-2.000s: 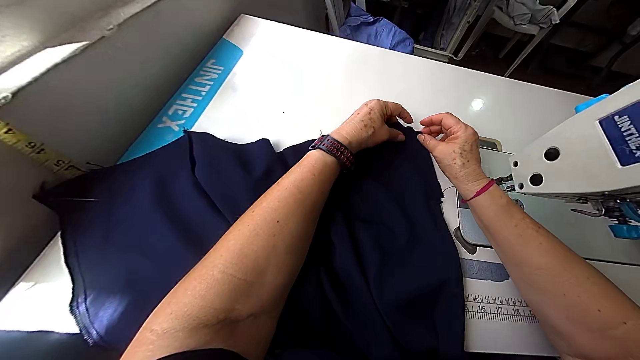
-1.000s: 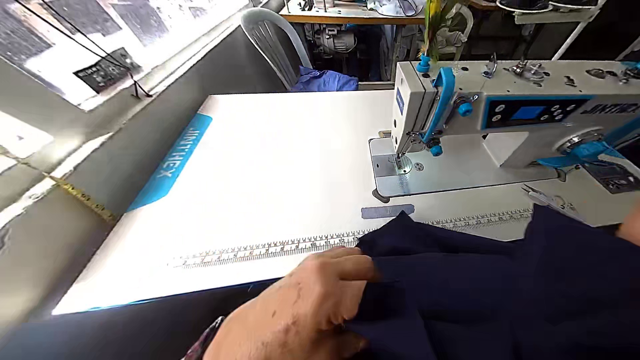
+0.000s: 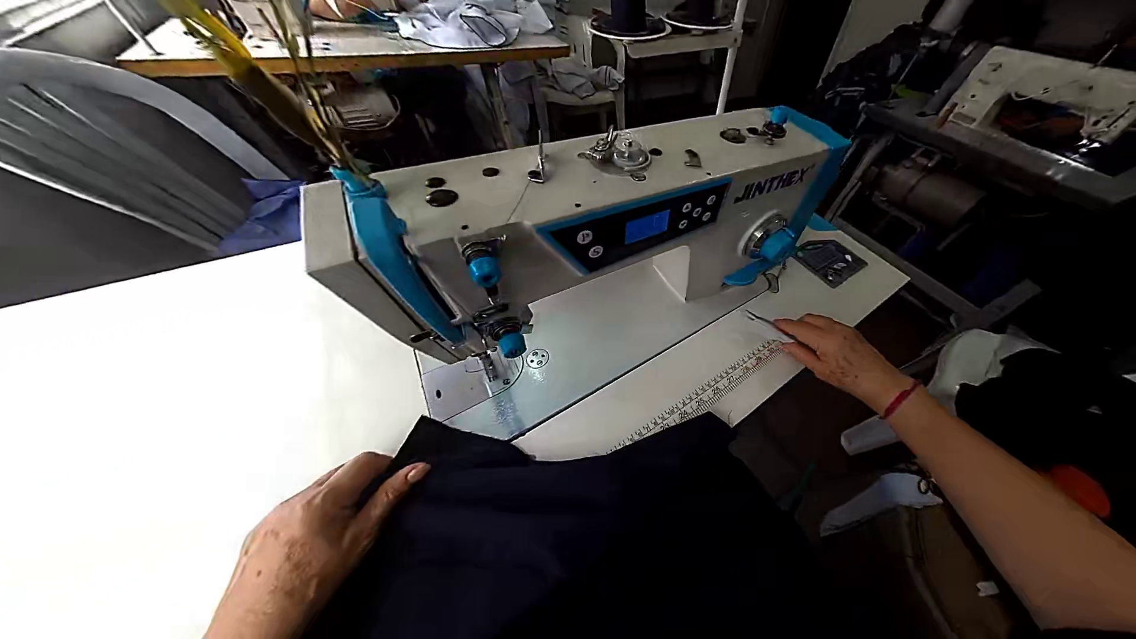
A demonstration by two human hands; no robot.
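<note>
Dark navy fabric (image 3: 568, 532) lies over the near edge of the table, its upper edge just below the needle area of a white and blue Jinthex sewing machine (image 3: 568, 222). My left hand (image 3: 324, 532) grips the fabric's upper left corner between thumb and fingers. At the right, my right hand (image 3: 839, 355) has its thumb and fingers closed on a small, slim metal tool (image 3: 768, 327), perhaps thread snips, at the end of the printed ruler scale (image 3: 710, 390). The machine's presser foot (image 3: 491, 366) stands between the two hands, farther back.
A dark tray (image 3: 832, 263) lies by the handwheel. A grey plastic chair (image 3: 115, 151) is behind at the left. Another worktable (image 3: 355, 59) with pale cloth stands at the back, and another sewing machine (image 3: 1038, 102) at the right. Bags and cloth lie below the table's right side.
The fabric, spread at the left two seconds ago, now lies in front of the machine. My right hand has reached the slim tool by the ruler scale. The view has swung right.
</note>
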